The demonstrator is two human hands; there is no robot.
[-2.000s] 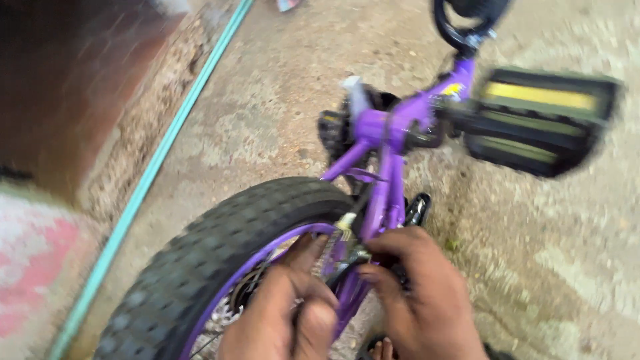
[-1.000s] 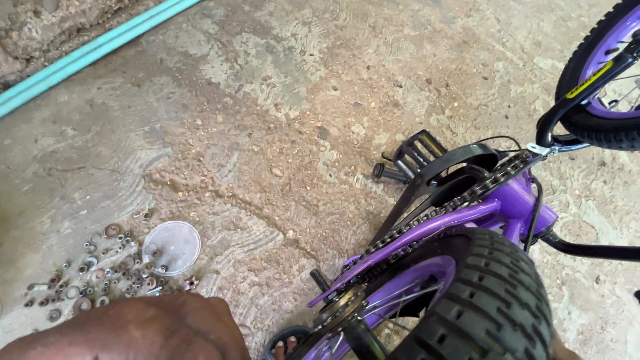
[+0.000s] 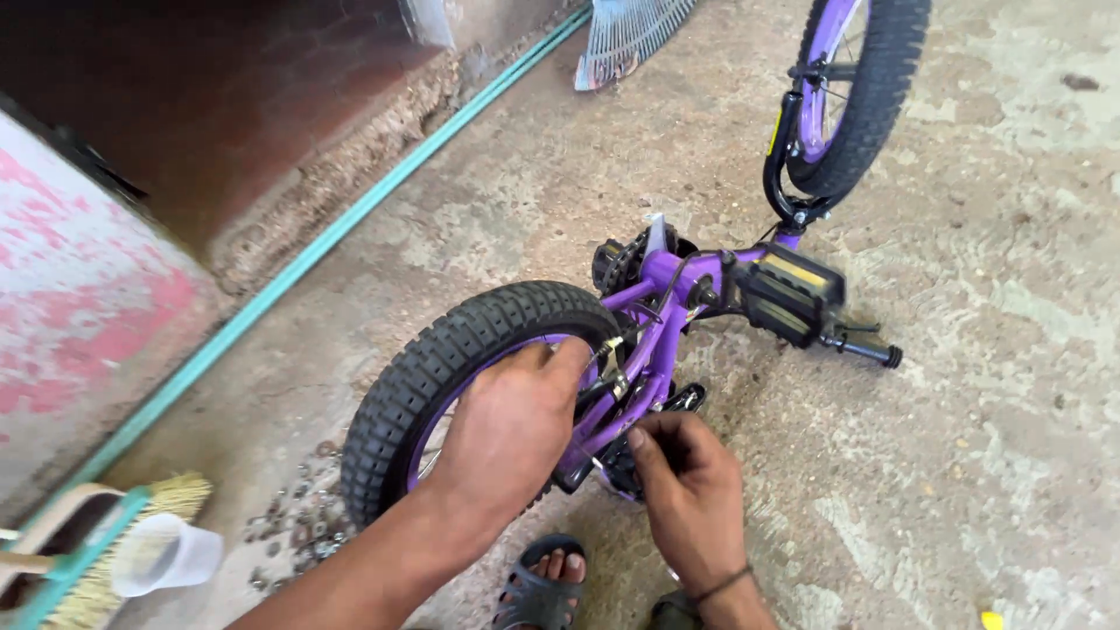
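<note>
A small bicycle with a purple frame (image 3: 665, 350) rests upside down on the concrete. My left hand (image 3: 516, 411) reaches across the rear wheel, its fingers closed at the rim brake (image 3: 612, 372) beside the black knobby tyre (image 3: 429, 359); what its fingertips hold is hidden. On the near side of the frame tubes is my right hand (image 3: 687, 481), thumb and forefinger pinched together on something too small to make out. A black pedal with yellow strips (image 3: 792, 293) stands out past the crank.
Loose nuts and small metal parts (image 3: 302, 525) lie left of the rear wheel, near a broom (image 3: 114, 551) and a translucent plastic cup (image 3: 166, 556). A green pole (image 3: 350, 219) runs along the wall's foot. A rake (image 3: 630, 39) is at the top; a sandalled foot (image 3: 542, 586) is below.
The view has swung greatly since one second ago. Both hands are now at the rear brake area; one second ago, a hand showed at the lower left, near the loose metal parts.
</note>
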